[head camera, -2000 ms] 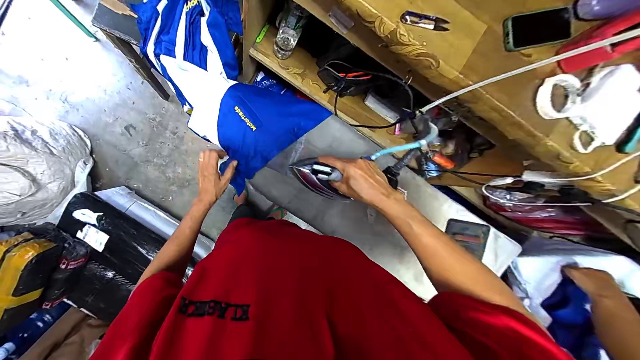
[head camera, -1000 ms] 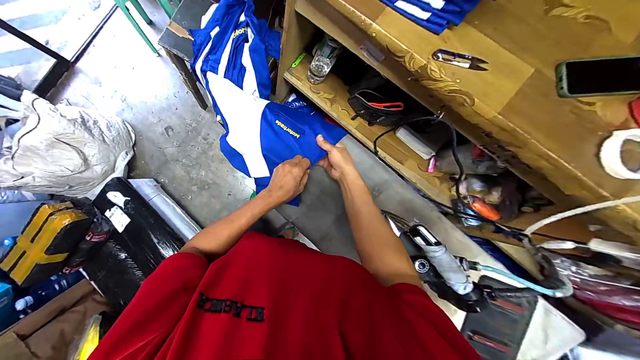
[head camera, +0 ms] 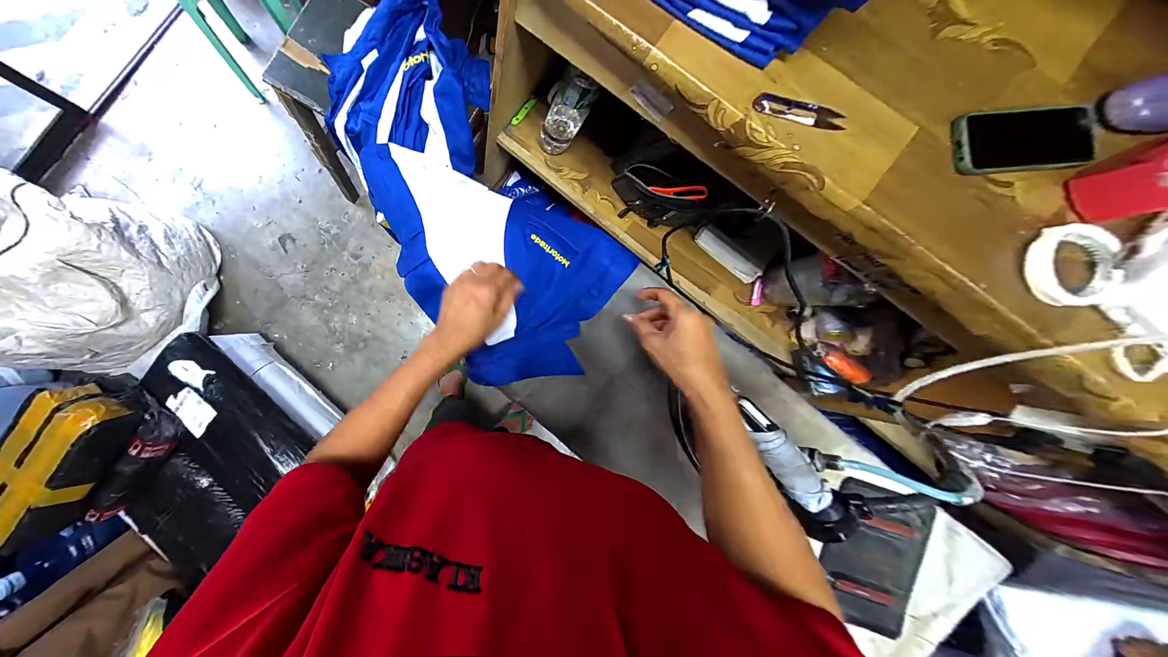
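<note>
A blue and white garment piece (head camera: 465, 214) with yellow lettering lies over the end of a grey ironing surface (head camera: 620, 401). My left hand (head camera: 476, 306) is over its white panel, fingers bent; whether it pinches the cloth cannot be told. To the right of the fabric, my right hand (head camera: 675, 338) is raised above the grey surface with its fingers apart and nothing in them. A steam iron (head camera: 789, 465) with a pale blue hose rests beside my right forearm, partly hidden by it. More blue and white garments (head camera: 411, 91) hang over a small table beyond.
A wooden table (head camera: 876, 182) at the right bears thread snips (head camera: 798, 111), a phone (head camera: 1024, 140) and folded blue cloth (head camera: 766, 27). Its shelf holds a glass (head camera: 568, 114), a black pouch (head camera: 662, 193) and cables. At the left are a white sack (head camera: 91, 274) and black-wrapped packages (head camera: 219, 438).
Two seconds ago my right hand held the iron; the iron now stands to the right. One second ago both hands were together at the cloth; since then my right hand has moved off it.
</note>
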